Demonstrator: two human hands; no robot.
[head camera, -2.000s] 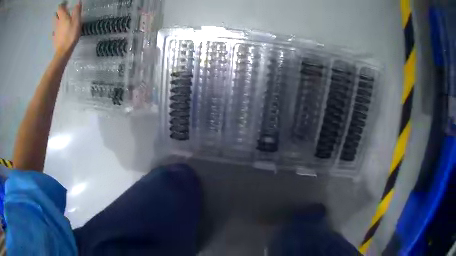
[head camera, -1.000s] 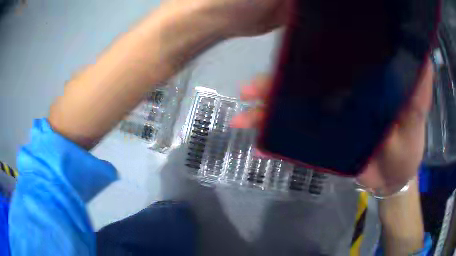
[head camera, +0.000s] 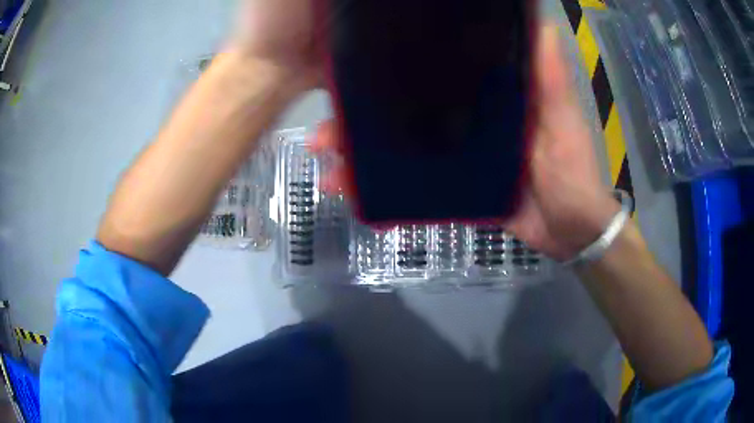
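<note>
A smartphone (head camera: 434, 116) with a dark red edge and a dark screen is held up close to the camera. My right hand (head camera: 566, 165) holds its right side, fingers partly behind it. My left hand (head camera: 285, 37) is at its upper left, blurred and cut off by the top edge; its grip on the phone cannot be made out. Below, a clear blister tray (head camera: 318, 268) with rows of dark parts lies on the floor, partly hidden by the phone. Another clear tray (head camera: 252, 202) lies left of it, partly behind my left forearm.
Black-and-yellow tape (head camera: 612, 136) runs along the floor at the right. Beyond it are stacked clear trays (head camera: 690, 91) and a blue pallet (head camera: 713, 240). My legs show at the bottom. Blue items show at the left edge.
My left hand has left the left tray and come up beside the phone. The phone has come into view in my right hand and moved left to the middle.
</note>
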